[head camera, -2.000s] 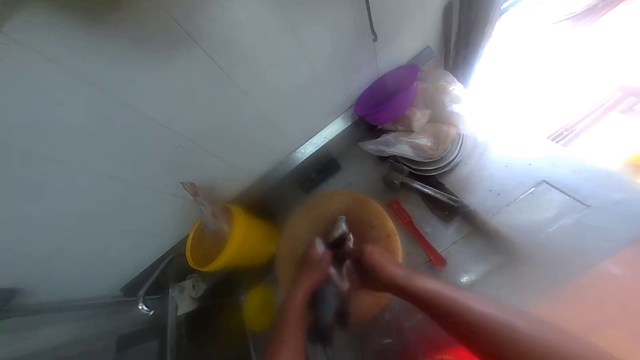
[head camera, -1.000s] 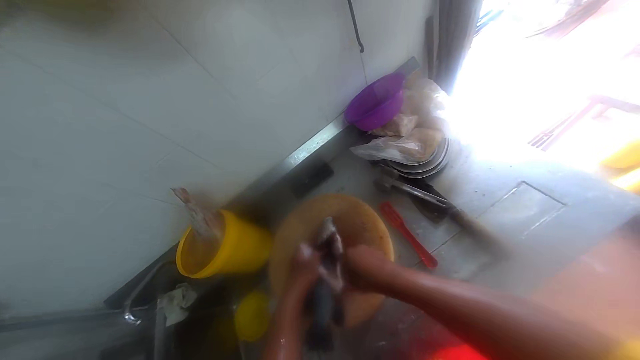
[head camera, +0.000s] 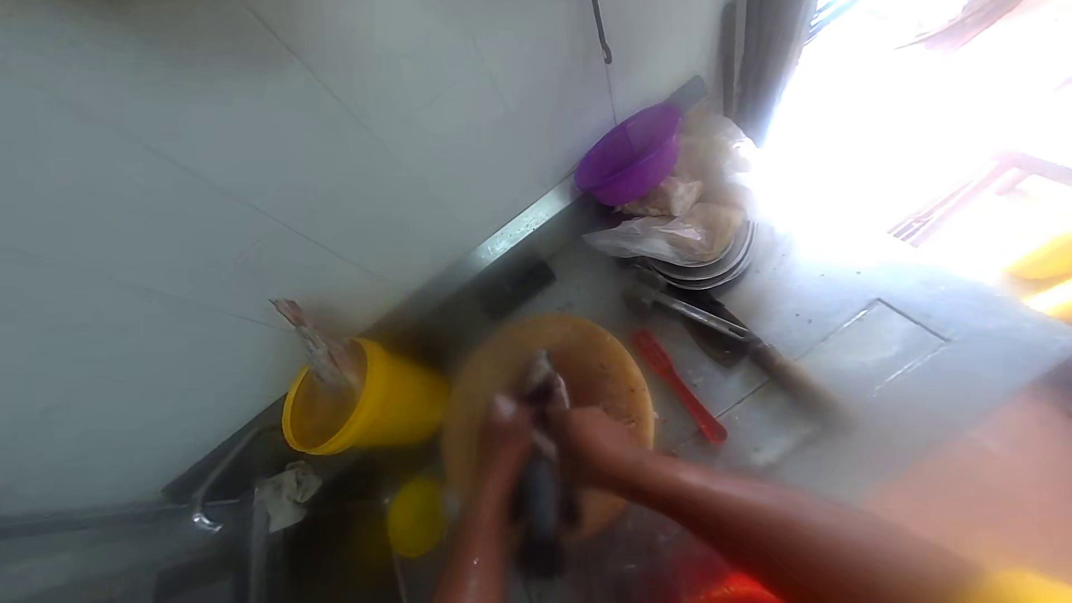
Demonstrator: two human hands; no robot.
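Note:
Over a round wooden chopping block point(head camera: 615, 381), both my hands are close together on a dark, slender, whitish-tipped item point(head camera: 543, 486), too blurred to identify; it looks like a fish. My left hand point(head camera: 507, 427) grips it from the left side. From the right, my right hand point(head camera: 590, 440) closes on it near its pale upper end. A red plastic utensil point(head camera: 680, 387) lies just right of the block. Beyond it rest a hammer-like tool point(head camera: 695, 314) with a long handle and a dark flat blade point(head camera: 716, 345).
A yellow bucket point(head camera: 398, 398) holding a pale object point(head camera: 322, 343) leans left of the block. Farther back, a purple basin point(head camera: 632, 155) and plastic bags point(head camera: 678, 234) sit by stacked metal plates point(head camera: 737, 264). A tap point(head camera: 205, 502) and cloth point(head camera: 289, 494) are at lower left.

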